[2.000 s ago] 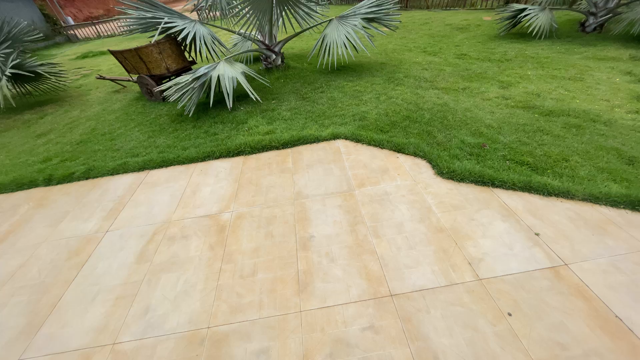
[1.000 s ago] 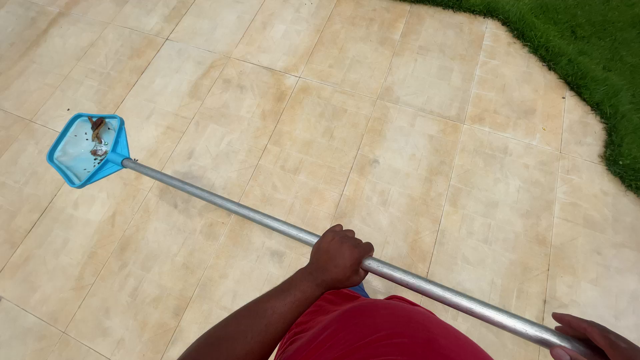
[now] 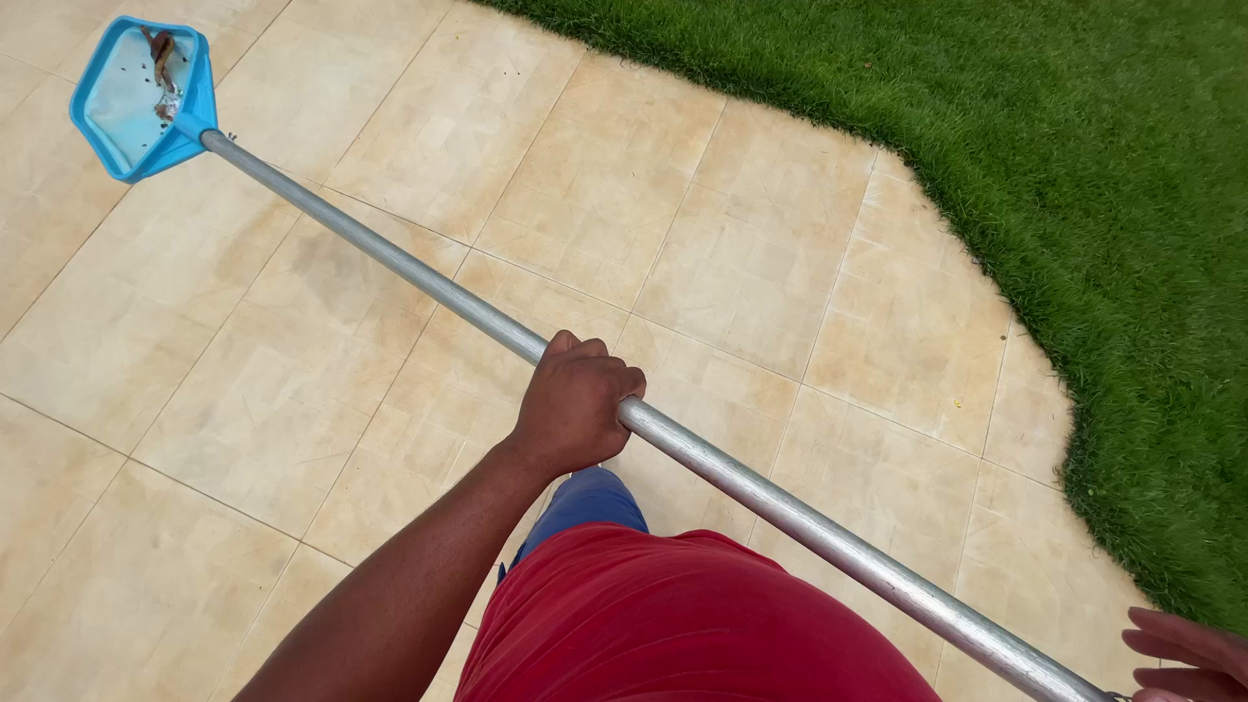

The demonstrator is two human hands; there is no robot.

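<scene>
My left hand (image 3: 580, 400) is closed around the middle of a long metal pole (image 3: 780, 507). At the pole's far end, upper left, is a blue pool skimmer net (image 3: 122, 102) with brown dead leaves (image 3: 161, 58) and small dark debris lying in it. My right hand (image 3: 1185, 653) shows only in part at the lower right corner, beside the near end of the pole. Its fingers are extended and apart; whether the palm touches the pole is cut off by the frame.
Beige stone-look paving tiles (image 3: 682, 244) lie underfoot. A green lawn (image 3: 1102, 195) with a curved edge borders them at the upper right and right. My red shirt and blue shorts show at the bottom.
Two seconds ago neither the hands nor the skimmer were in view; the view has since tipped down. Since one second ago, the net has moved toward the upper left corner of the view.
</scene>
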